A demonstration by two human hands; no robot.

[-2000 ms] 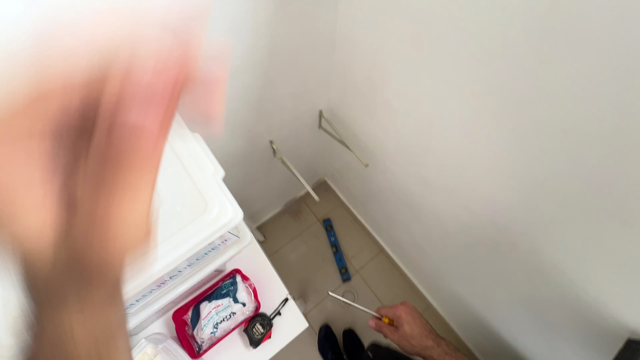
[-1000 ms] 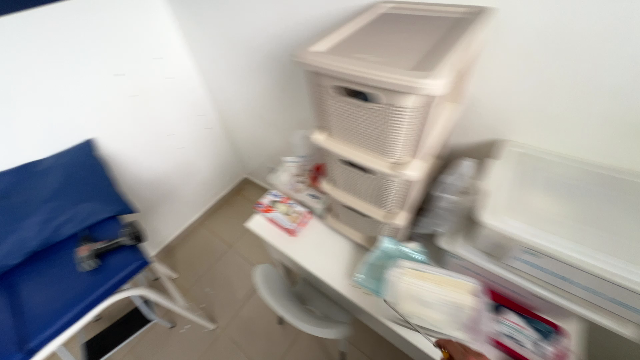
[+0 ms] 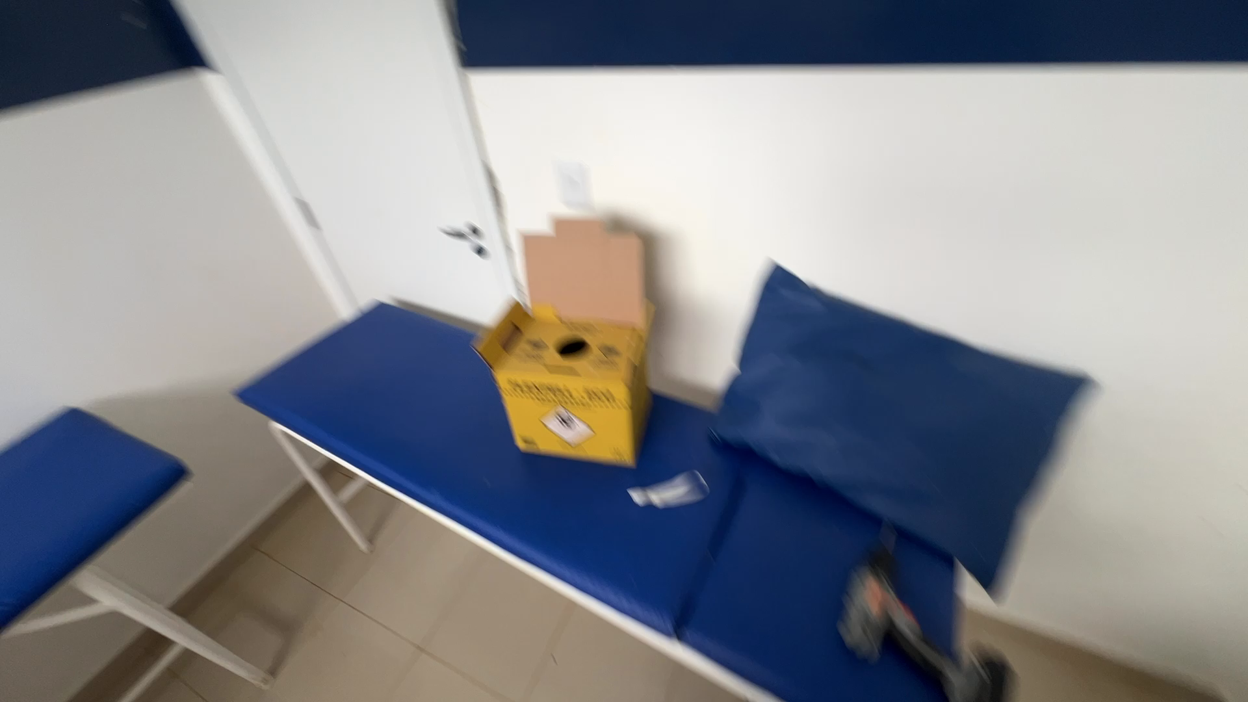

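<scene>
Neither my left hand nor my right hand shows at this moment. A blue padded examination couch (image 3: 429, 419) on a white frame stands along the wall. On it sits a yellow cardboard sharps disposal box (image 3: 575, 409) with a round hole in its top and its brown flap raised. Beside the box lies a small clear plastic packet (image 3: 671, 489). A cordless drill (image 3: 892, 619), blurred, rests at the lower right of the couch. Above it, a dark blue pillow (image 3: 902, 419) leans against the wall.
A second blue padded couch (image 3: 83, 497) juts in from the left. Behind the first couch is a white door (image 3: 380, 146) with a metal handle. A wall plate (image 3: 573, 183) is above the box. Beige tiles (image 3: 409, 604) cover the floor.
The view has swung from the wall corner past the desk and drawers to the couch. My right hand, seen earlier with a screwdriver-like tool, has left the view; so has my left hand.
</scene>
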